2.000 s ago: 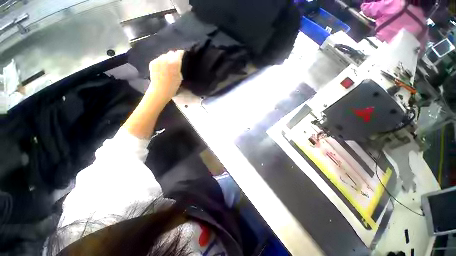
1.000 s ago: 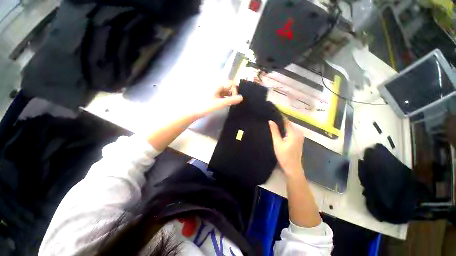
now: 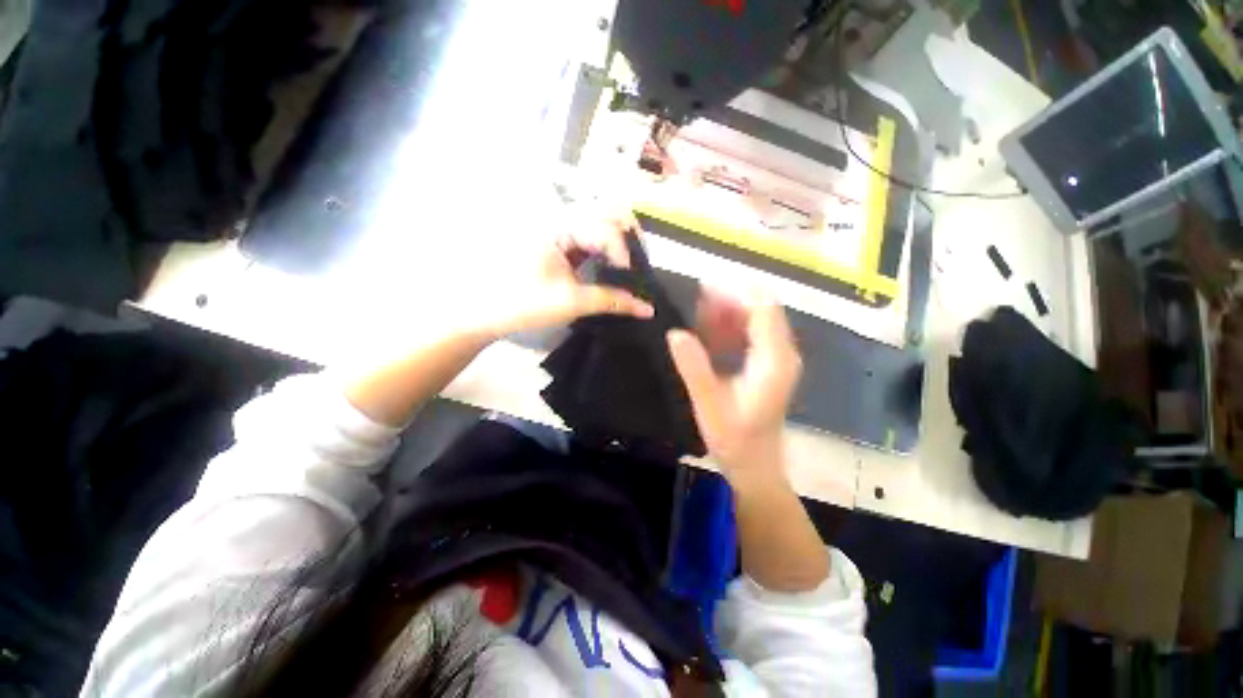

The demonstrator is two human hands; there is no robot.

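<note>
A black cut piece [image 3: 620,382] is held up between both hands above the front edge of the white table, with a narrow folded part pointing up. My left hand [image 3: 579,280] pinches its upper part between thumb and fingers. My right hand [image 3: 743,375] is at the piece's right side, thumb against the cloth, fingers raised and partly blurred. The yellow-edged template [image 3: 763,250] lies just beyond the hands. The dark sewing machine head [image 3: 698,52] is at the top centre, cut off by the edge.
Large layered dark cloth [image 3: 150,123] lies at the left. A pile of black pieces [image 3: 1029,416] and small black strips [image 3: 1018,278] lie on the right of the table. A grey-framed screen [image 3: 1129,134] stands upper right. A blue bin [image 3: 984,614] is below the table; a cable [image 3: 907,183] crosses the template.
The left hand moved from the dark cloth at left to the black piece, which both hands now hold. Since one second ago the piece has been folded narrower, its yellow mark out of sight. The view shifted.
</note>
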